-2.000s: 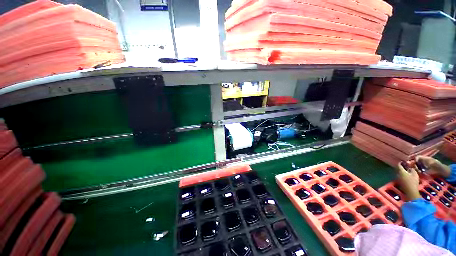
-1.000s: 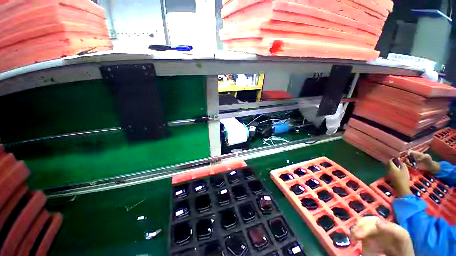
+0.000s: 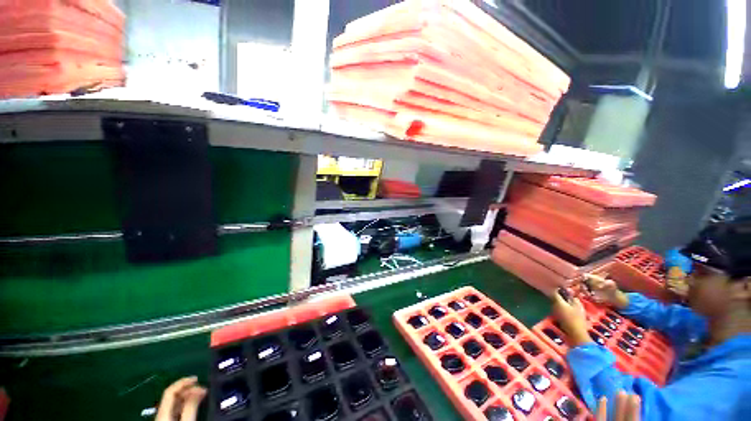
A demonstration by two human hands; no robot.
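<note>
A black foam tray lies in front of me, with dark glossy watch bodies in its pockets. Several carry small white rectangles. My left hand is at the tray's left edge, cut off by the bottom of the picture; whether it holds anything is unclear. A salmon-orange foam tray full of watch bodies lies to the right of the black tray. Only fingers of my right hand show, at the bottom edge right of the orange tray; its palm is out of the picture.
A worker in a blue smock handles small dark pieces over another orange tray at the right. Orange foam stacks stand on the overhead shelf and at the right of the bench. A metal rail runs behind the trays.
The view has swung right, so things appear further left and more of the worker shows. My left hand has come into view at the black tray. My right hand has moved lower, mostly out of view.
</note>
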